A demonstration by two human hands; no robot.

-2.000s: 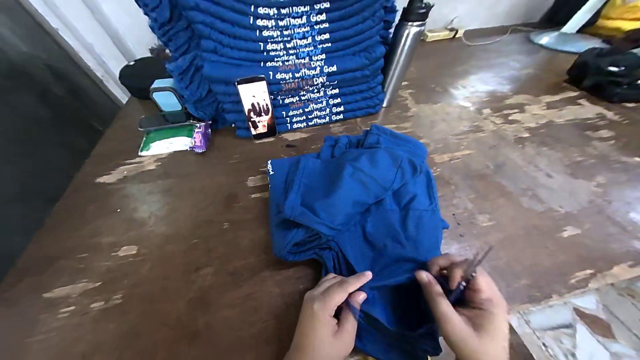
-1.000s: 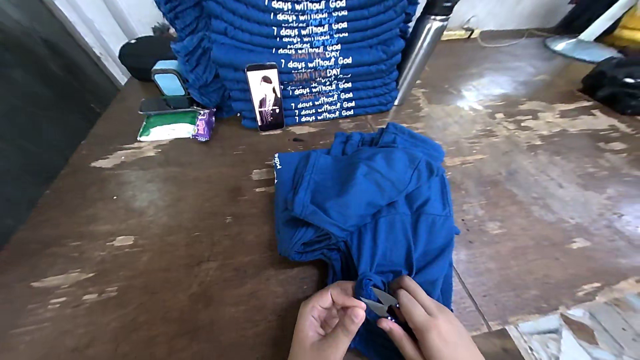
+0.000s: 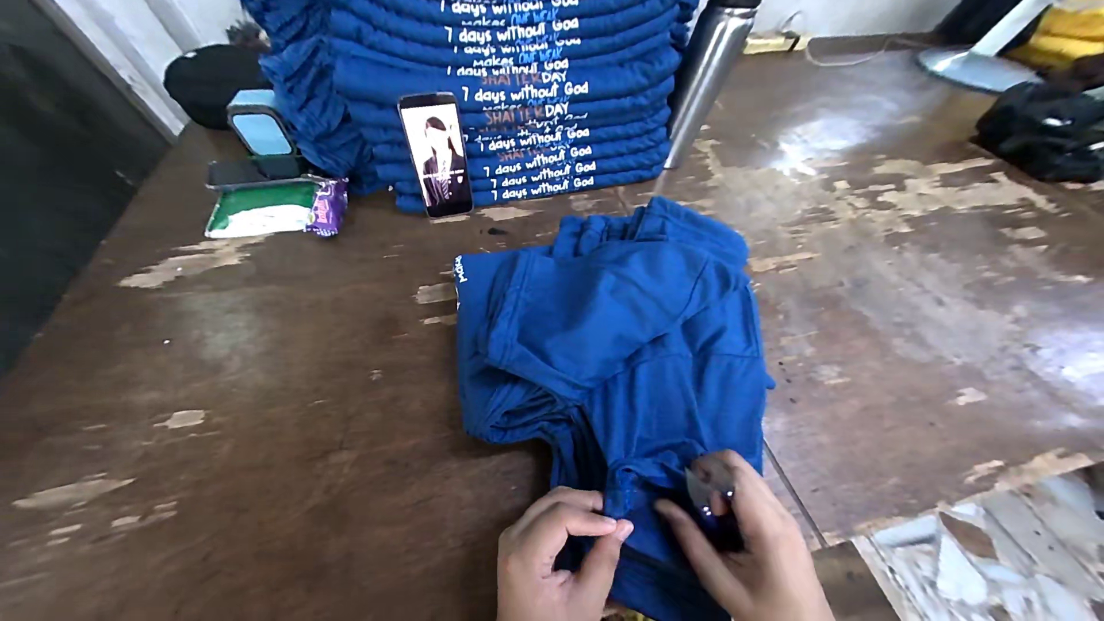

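Note:
A heap of blue shirts (image 3: 638, 328) lies on the worn brown table, its lower end bunched under both hands. My left hand (image 3: 565, 548) pinches a bit of the blue cloth between thumb and fingertips, beside a raised seam or hem. Just to the right, my right hand (image 3: 746, 535) holds small metal snips (image 3: 709, 496) in its curled fingers, blades up against the cloth. Part of the snips is hidden by the fingers and in shadow. Whether the blades touch a thread cannot be told.
Behind stands a tall stack of folded printed blue shirts (image 3: 517, 103), with a smartphone (image 3: 436, 155) leaning on it and a steel bottle (image 3: 709, 78) at its right. A green and purple packet (image 3: 276, 207) lies left. Black cloth (image 3: 1044, 129) lies far right.
The snips' blades were low over the cloth close to my left fingertips one second ago; now they point up, a little apart from those fingers. My left hand has come to pinch the cloth.

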